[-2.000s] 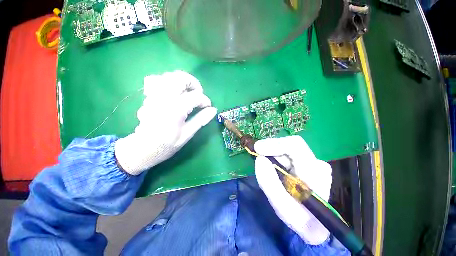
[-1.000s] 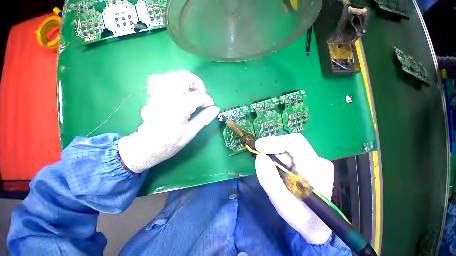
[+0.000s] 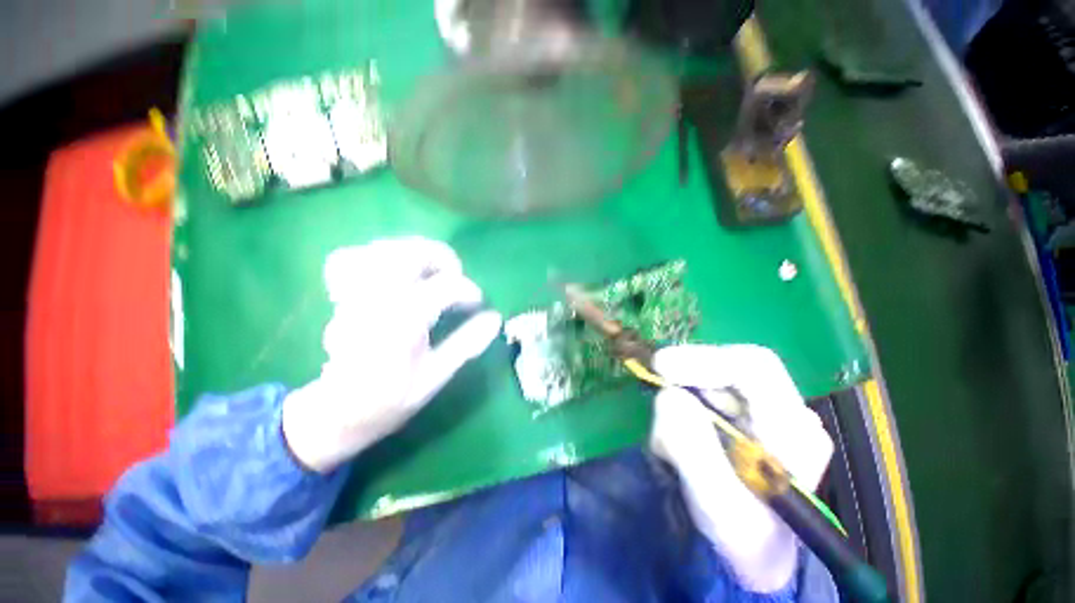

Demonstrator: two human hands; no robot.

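Observation:
My gloved left hand [image 3: 383, 342] is over the green mat, left of the near circuit board [image 3: 607, 336], thumb towards the board's left end. A very faint strand of solder wire [image 3: 283, 336] trails behind it; what is between the fingers is blurred. My gloved right hand [image 3: 749, 454] holds the soldering iron [image 3: 766, 471] like a pen. The iron's tip points up and left over the upper middle of the board; the blur hides whether it touches. The board lies flat, its left section bright with glare.
Another circuit board [image 3: 295, 136] lies at the back left. A clear round hood [image 3: 531, 130] hangs at the back middle. The iron stand [image 3: 760, 177] is at the back right. A red-orange sheet [image 3: 88, 342] with a yellow ring [image 3: 144, 167] is left. Boards lie on the dark green conveyor [image 3: 937, 194].
The view has shifted and blurred. The iron's tip has moved off the board's left end, up and right over the board. My right hand has moved right with it; the left keeps its pose.

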